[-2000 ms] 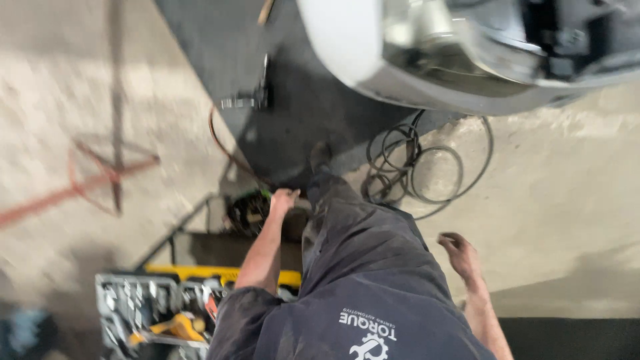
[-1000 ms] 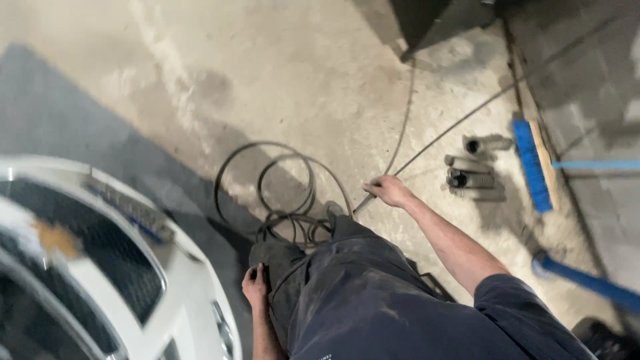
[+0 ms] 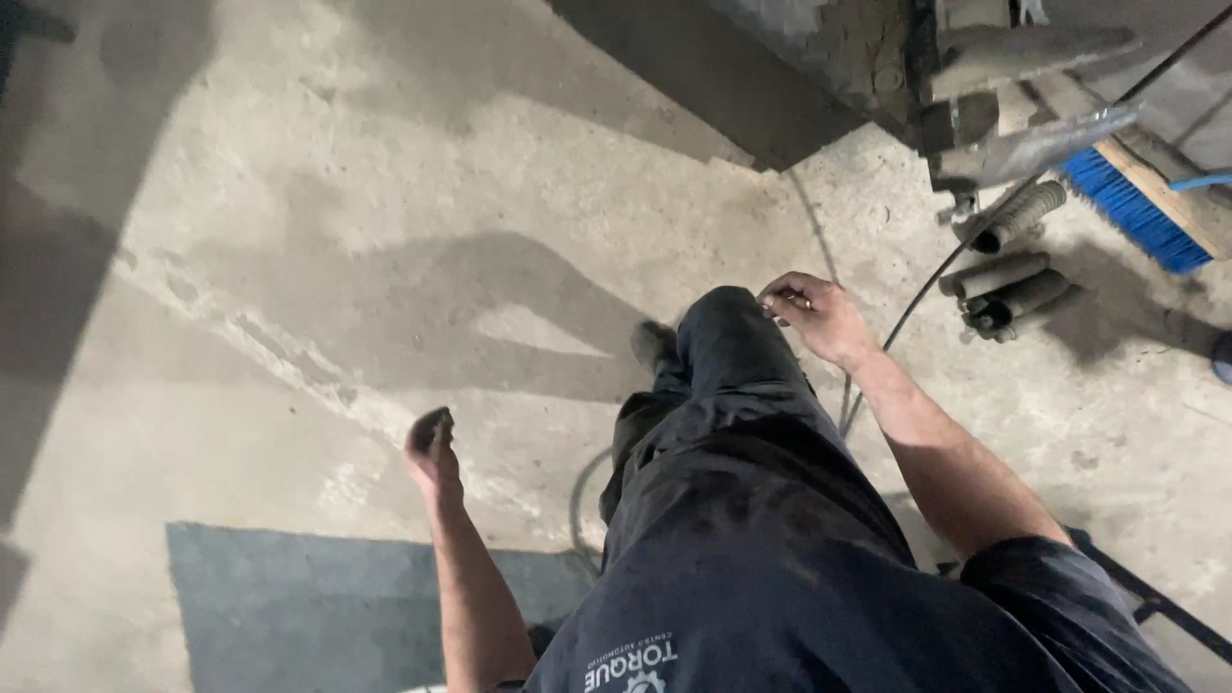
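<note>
My left hand (image 3: pixel 433 448) hangs over the concrete floor, left of my legs. Its fingers are loosely bent, the tips look dark, and nothing shows in it. Beside my raised, dark-trousered knee (image 3: pixel 727 322) is my right hand (image 3: pixel 808 313), its thumb and fingers curled toward each other. A tiny pale spot shows at those fingertips; whether it is a held thing I cannot tell. A black hose (image 3: pixel 912 306) runs along the floor under my right forearm, and a loop of hose (image 3: pixel 577 496) shows left of my thigh.
Dark, corrugated-looking tubes (image 3: pixel 1011 289) lie on the floor at right, near a broom head with blue bristles (image 3: pixel 1141 212). A large dark metal object (image 3: pixel 770 106) stands ahead. A grey mat (image 3: pixel 308 606) covers floor at lower left; a black bar (image 3: pixel 1155 592) is at lower right.
The view has turned a lot, and the white car and most of the coiled hose have left it. My right hand no longer appears against the hose but beside my knee. My left hand is farther from my legs.
</note>
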